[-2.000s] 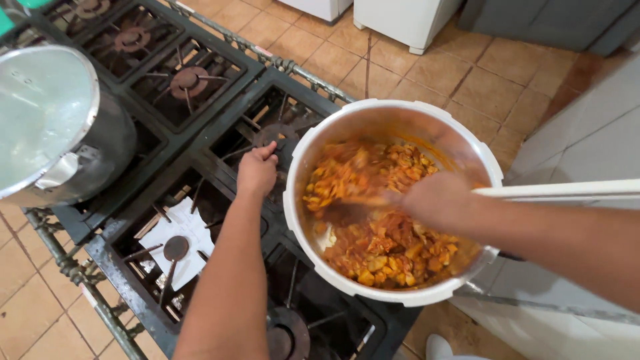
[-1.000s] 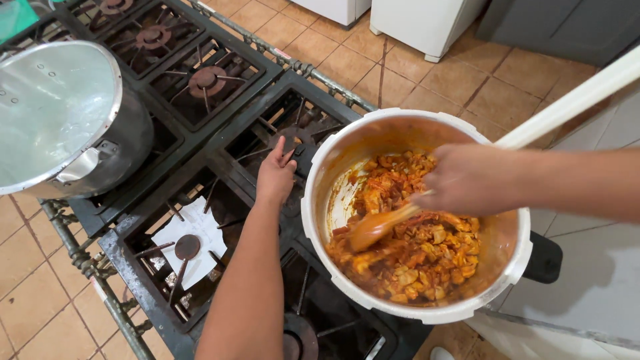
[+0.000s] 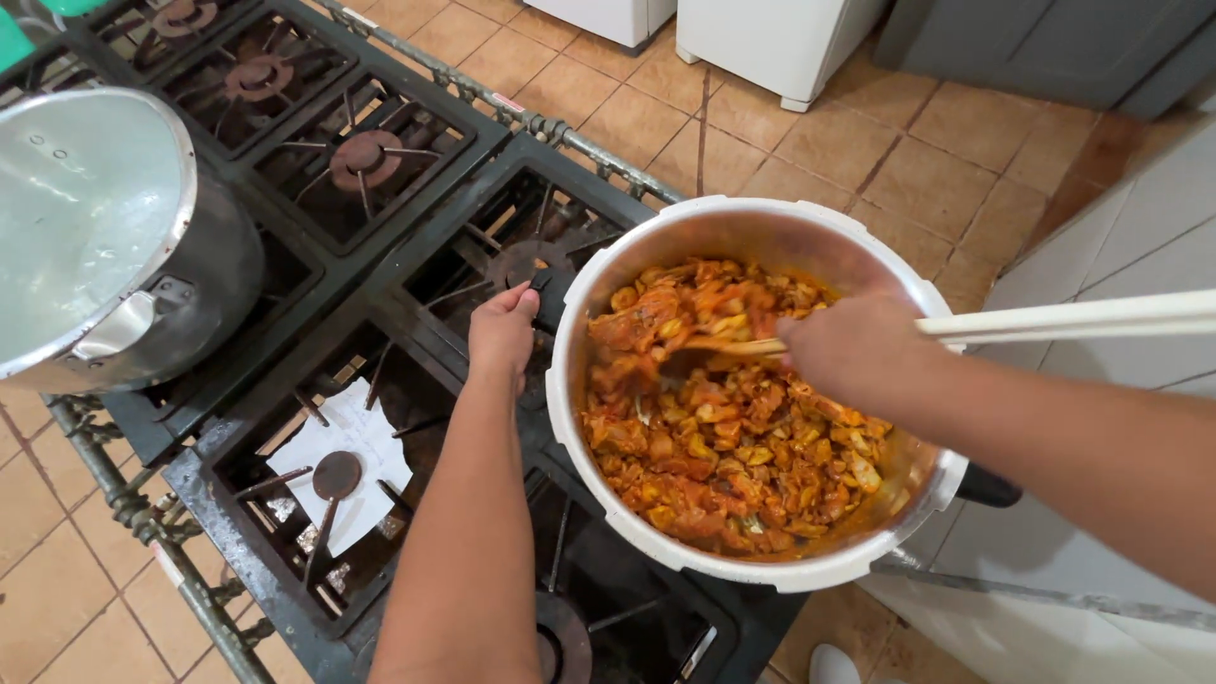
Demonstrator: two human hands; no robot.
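A large aluminium pressure cooker pot (image 3: 760,576) stands on the right part of the gas stove, holding chopped, orange-red sauced food (image 3: 750,456). My right hand (image 3: 850,356) is closed around the long pale handle of a wooden spoon (image 3: 1073,316), over the pot; the spoon's head is partly buried in the food. Left of the pot, my left hand (image 3: 503,328) grips the pot's black side handle (image 3: 551,285), its thumb and forefinger at the handle's end. A second black handle (image 3: 988,486) sticks out at the pot's lower right.
Another big aluminium pot (image 3: 214,285) stands at the left on the stove. White paper (image 3: 356,456) lies around a burner. A metal pipe rail (image 3: 560,133) runs along the stove. White appliances (image 3: 774,43) stand behind on the tiled floor, and a tiled surface (image 3: 1092,475) is at the right.
My right hand moves the spoon about in the pot, and the food has shifted, covering the bare patch of pot bottom seen at the left a second ago. My left hand stays at the handle.
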